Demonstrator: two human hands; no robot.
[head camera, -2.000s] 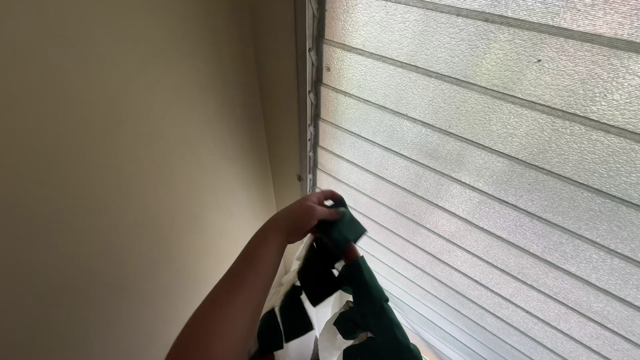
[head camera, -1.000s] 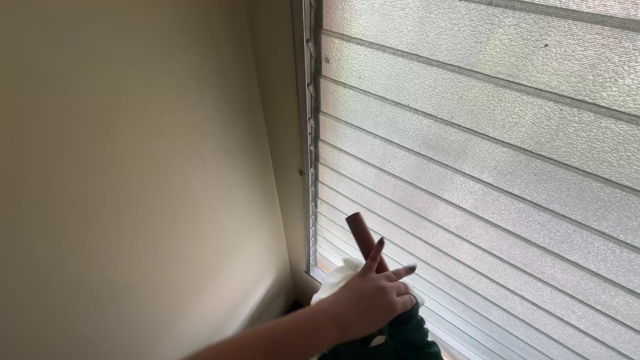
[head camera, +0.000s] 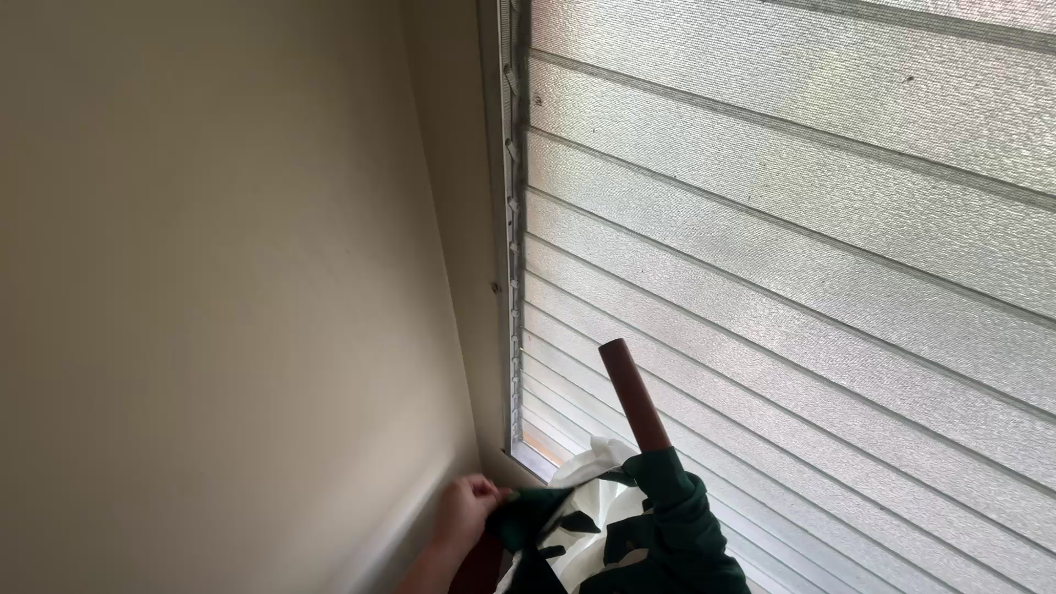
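My left hand (head camera: 472, 511), slightly blurred, pinches the edge of a dark green and white patterned cloth (head camera: 528, 516) low in the view, beside the wall corner. The cloth's gathered green sleeve-like part (head camera: 685, 516) wraps around a reddish-brown rod (head camera: 634, 394), whose bare upper end sticks up in front of the window. The rod leans a little to the left. White parts of the cloth hang between the pinched edge and the rod. My right hand is not in view. The lower end of the rod is hidden.
A louvred window of textured glass slats (head camera: 742, 239) fills the right side, with a metal frame (head camera: 501, 206) along its left edge. A plain beige wall (head camera: 223, 272) stands at the left and meets the window wall in a corner.
A second ago my hand was on the rod and the bunched cloth; now it is farther left, pulling the cloth's edge out. Two seconds ago green cloth covered the rod's top, which is now bare.
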